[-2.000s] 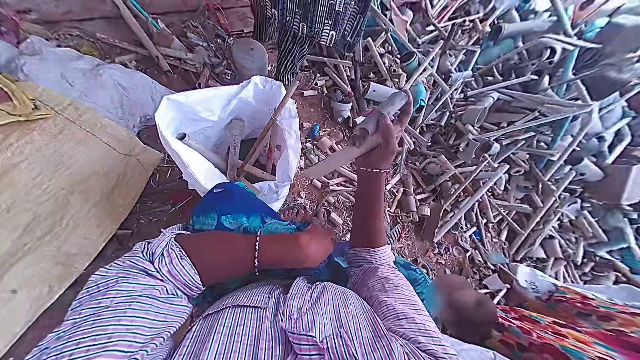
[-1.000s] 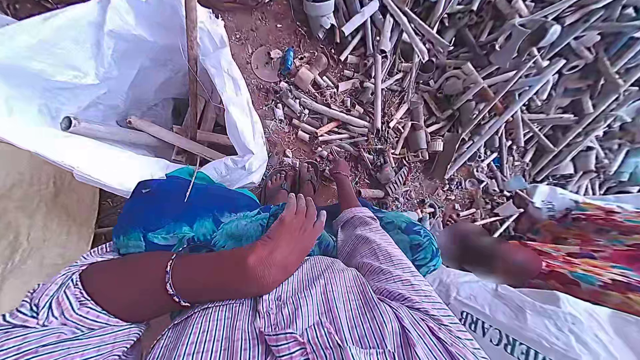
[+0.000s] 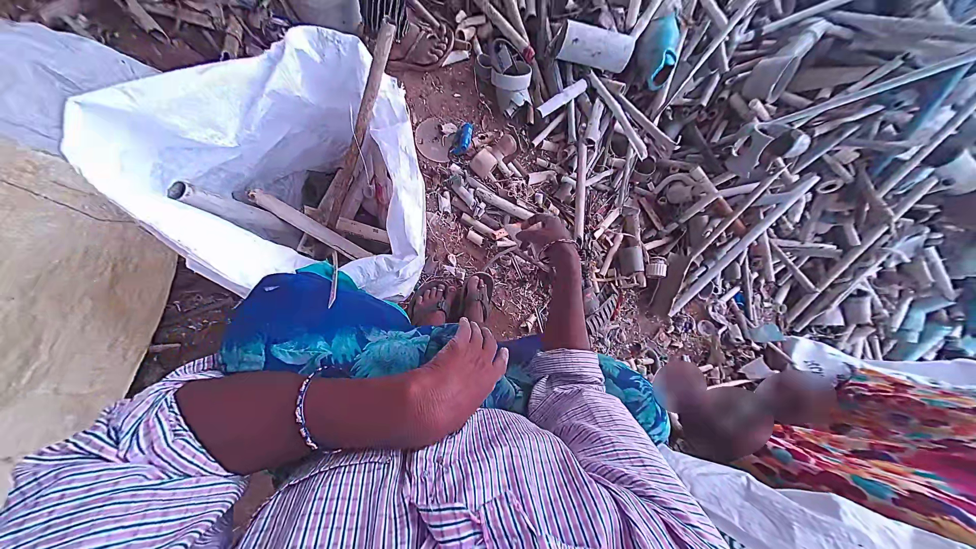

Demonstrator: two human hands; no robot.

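My left hand (image 3: 461,377) rests empty over the blue patterned cloth on my lap, palm down, fingers extended. My right hand (image 3: 545,232) reaches down to the ground beyond my feet, fingers bent at small pipe pieces (image 3: 479,226); whether it grips one is unclear. A large white woven sack (image 3: 229,99) lies open at the left. Inside it are a grey plastic pipe (image 3: 229,210), a pale split length (image 3: 305,221) and a long brown stick (image 3: 362,114) that leans up past its rim.
A big heap of scrap plastic pipes and fittings (image 3: 747,244) fills the right side. A blue fitting (image 3: 662,49) and a white pipe section (image 3: 595,46) lie at the top. A tan sheet (image 3: 69,305) is at the left. Another person in patterned cloth (image 3: 877,442) is at lower right.
Two seconds ago my right hand held up pipe pieces near the sack; it is now lowered to the ground without them. My left hand stays at my lap. The view has shifted.
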